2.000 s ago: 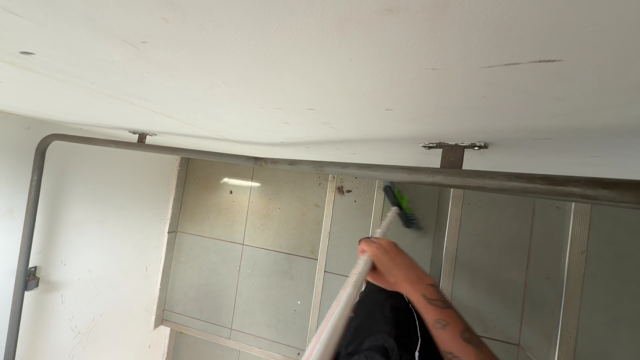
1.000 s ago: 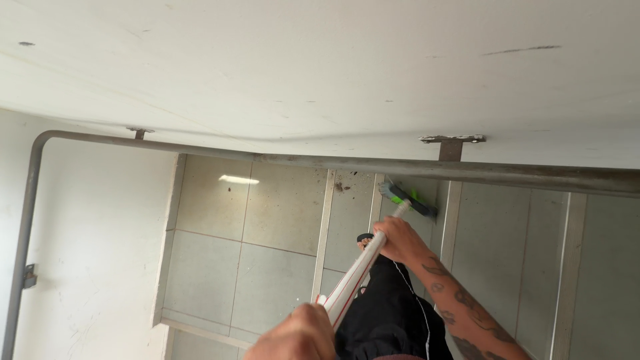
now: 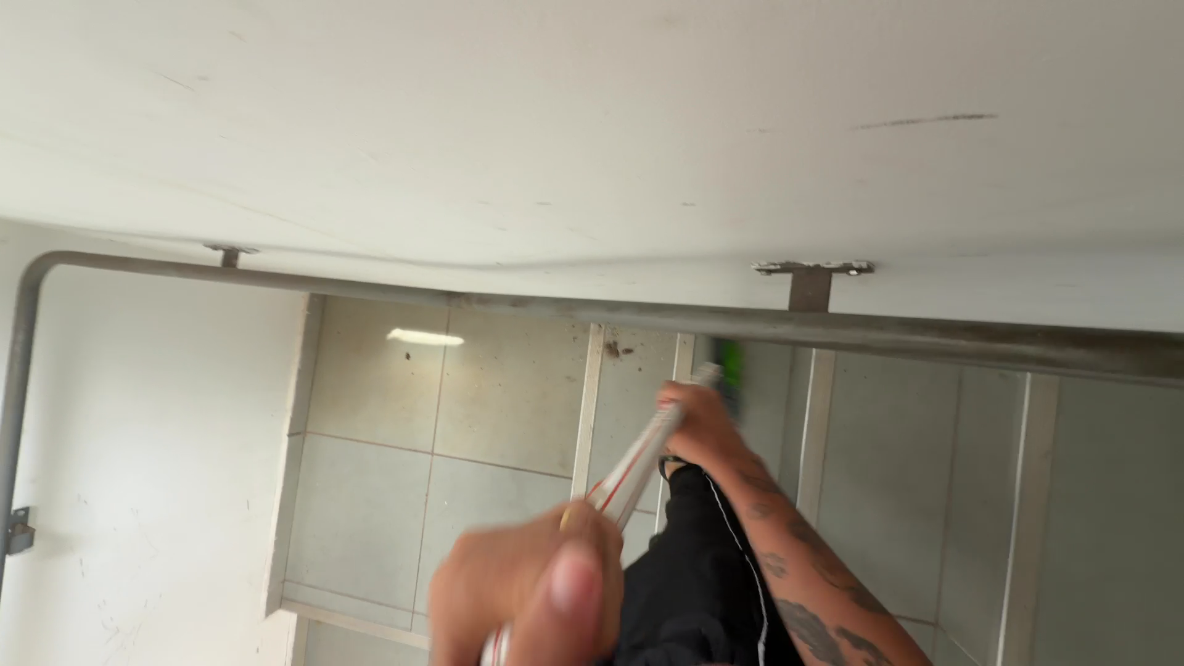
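Note:
A white broom pole with red stripes (image 3: 636,462) runs slantwise up from the bottom middle. My left hand (image 3: 532,587), blurred and close to the camera, is closed around its upper part. Farther down the pole, my right hand (image 3: 698,424) grips it near the lower end; tattoos mark that forearm. Just beyond the right hand, the green and dark broom head (image 3: 729,370) lies over a tiled stair step, blurred and partly hidden by the hand and the handrail. Small dark bits of debris (image 3: 614,350) rest on the neighbouring step, left of the broom head.
A grey metal handrail (image 3: 592,310) crosses the view, fixed by brackets (image 3: 810,282) to the white wall (image 3: 555,139). Below it are tiled steps with pale edge strips (image 3: 1025,518) and a tiled landing (image 3: 361,499) at left. My leg in black trousers (image 3: 694,573) stands on the stairs.
My left hand, out of sight two seconds ago, came into view at the bottom and now sits higher on the screen. The broom head has shifted and turned on the step.

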